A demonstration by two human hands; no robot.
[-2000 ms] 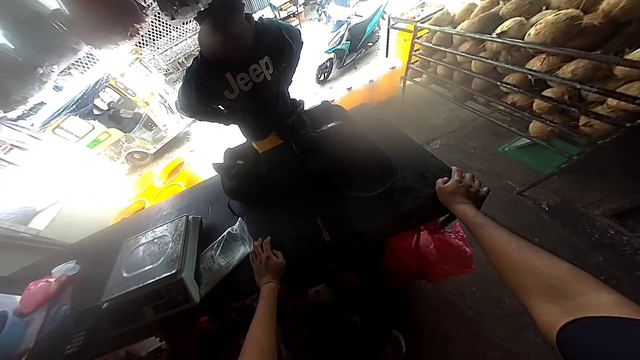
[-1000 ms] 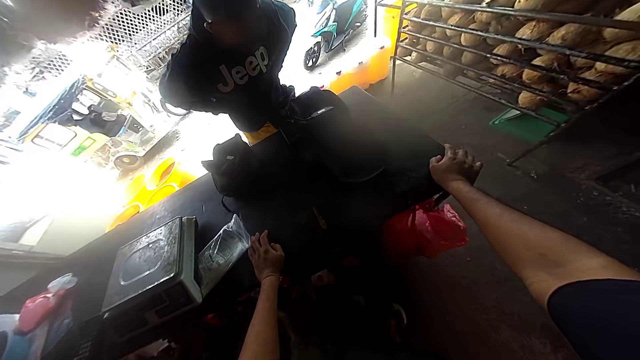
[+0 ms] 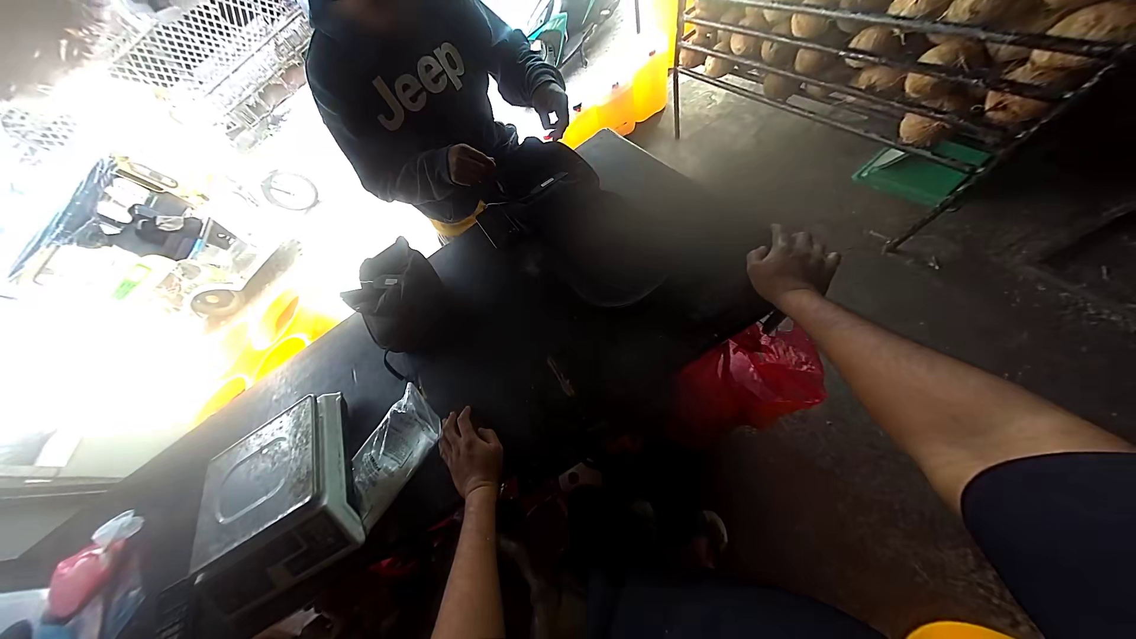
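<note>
My left hand [image 3: 470,451] rests on the near edge of a dark table [image 3: 346,355], fingers apart and nothing in it. Just left of it lie a clear plastic bag [image 3: 395,448] and a weighing scale with a metal platform [image 3: 266,484]. My right hand [image 3: 792,264] lies over the table's right corner, its fingers bent over the edge. Below that hand hangs a red plastic bag [image 3: 754,377]. A black bag [image 3: 399,297] stands on the table's far left side, and a large dark item, hard to make out, covers the middle.
Across the table stands a person in a dark Jeep hoodie [image 3: 417,89], both hands near a black bag. A metal rack of husked coconuts [image 3: 950,67] is at the upper right, a green tray [image 3: 923,173] under it. Pink and clear plastic bags [image 3: 89,568] lie at the lower left.
The person across the table has brought both hands into sight above the table. My two hands keep their places at the table's edge.
</note>
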